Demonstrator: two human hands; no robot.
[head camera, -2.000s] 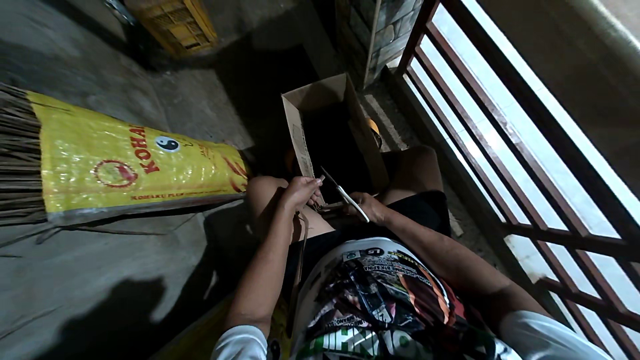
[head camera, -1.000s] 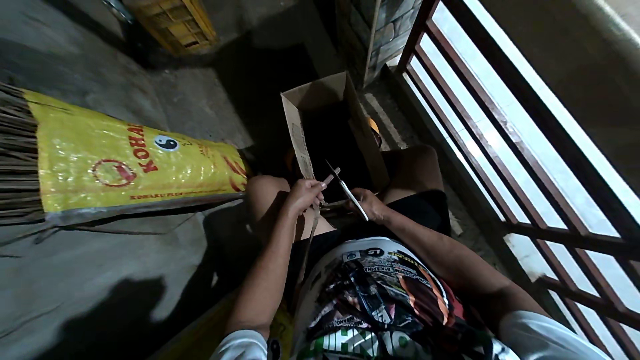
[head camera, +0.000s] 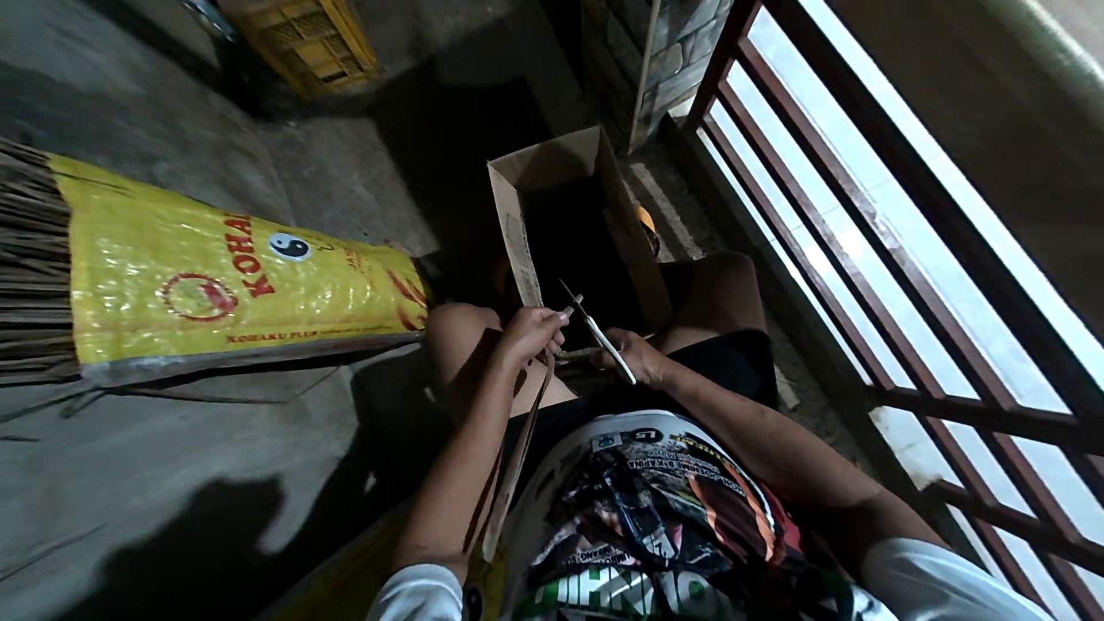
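My left hand (head camera: 533, 335) pinches the end of a dry, flat brown leaf strip (head camera: 519, 448), whose long tail hangs over my thigh toward my shirt. My right hand (head camera: 634, 358) grips a pale-handled cutting tool (head camera: 606, 345), maybe a knife or scissors; its thin dark tip points up and left, beside the strip end at my left fingertips. Part of the strip also runs between my two hands. Just beyond them an upright cardboard box (head camera: 645, 259) stands between my knees, its inside too dark to see.
To the left lies a yellow woven sack (head camera: 147, 267) with many dry brown strips (head camera: 30, 267) sticking out. Loose strips lie on the concrete floor. A yellow plastic crate (head camera: 315, 43) stands at the upper left. A railing with brown bars (head camera: 849, 190) runs along my right side.
Both hands stay over my lap near the box. The strip end at my left fingertips has shifted slightly beside the tool's blade; the tool remains in my right hand.
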